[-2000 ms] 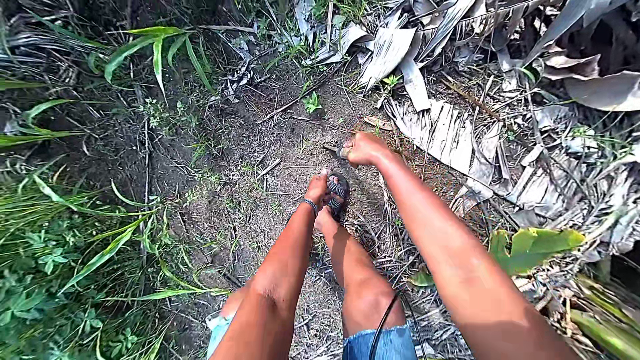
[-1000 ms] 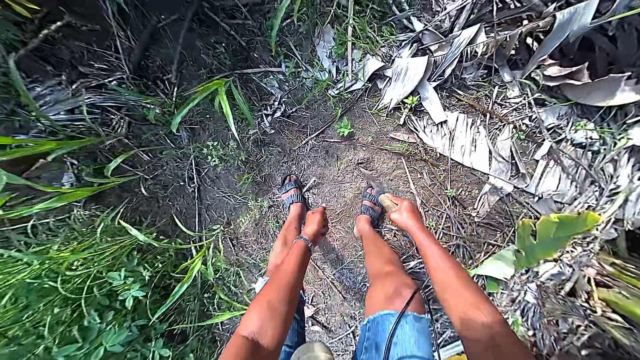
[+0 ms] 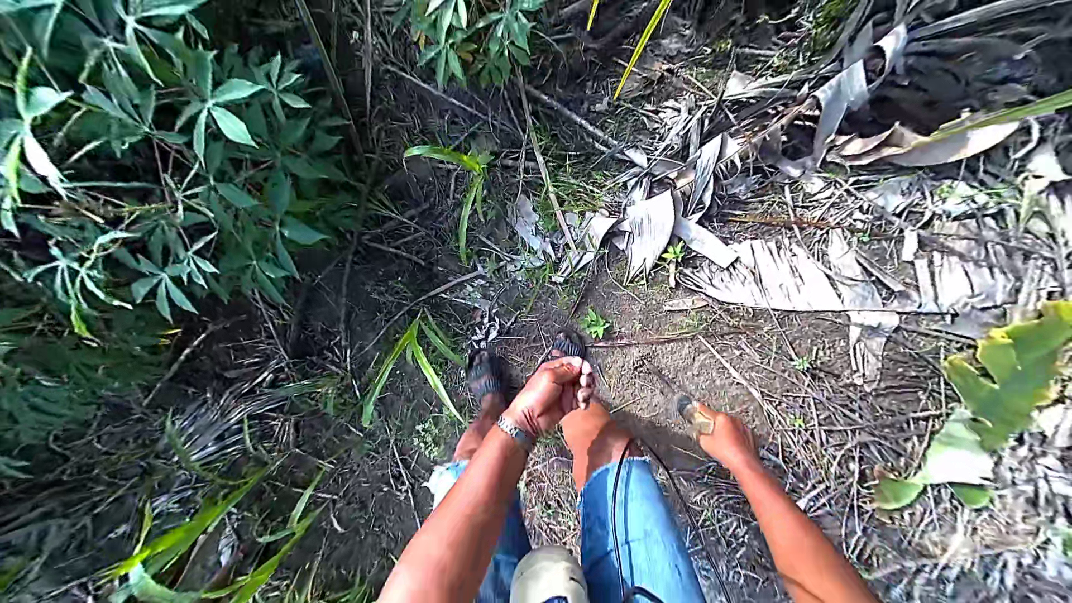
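Observation:
My left hand (image 3: 554, 391), with a metal watch or bracelet at its wrist, is raised over my right foot, its fingers curled in; whether something small lies inside cannot be told. My right hand (image 3: 727, 437) is closed around the pale handle (image 3: 697, 416) of a tool, out to the right of my leg. A thin dark part, likely a blade, runs from the handle up and left, faint against the soil. My feet wear dark strapped sandals (image 3: 486, 373), and my legs blue denim shorts (image 3: 641, 528). A thin black cord hangs over the denim.
Leafy green plants (image 3: 209, 109) crowd the upper left. Dry pale banana leaves (image 3: 770, 272) cover the ground ahead and right. A yellow-green torn leaf (image 3: 997, 394) lies at the right. Thin sticks (image 3: 544, 159) and a small green seedling (image 3: 595, 324) are in front of my feet.
The view has shifted and shows more leafy plants at the upper left. My left hand has moved from beside my left leg to over my right foot. My right hand still holds the tool.

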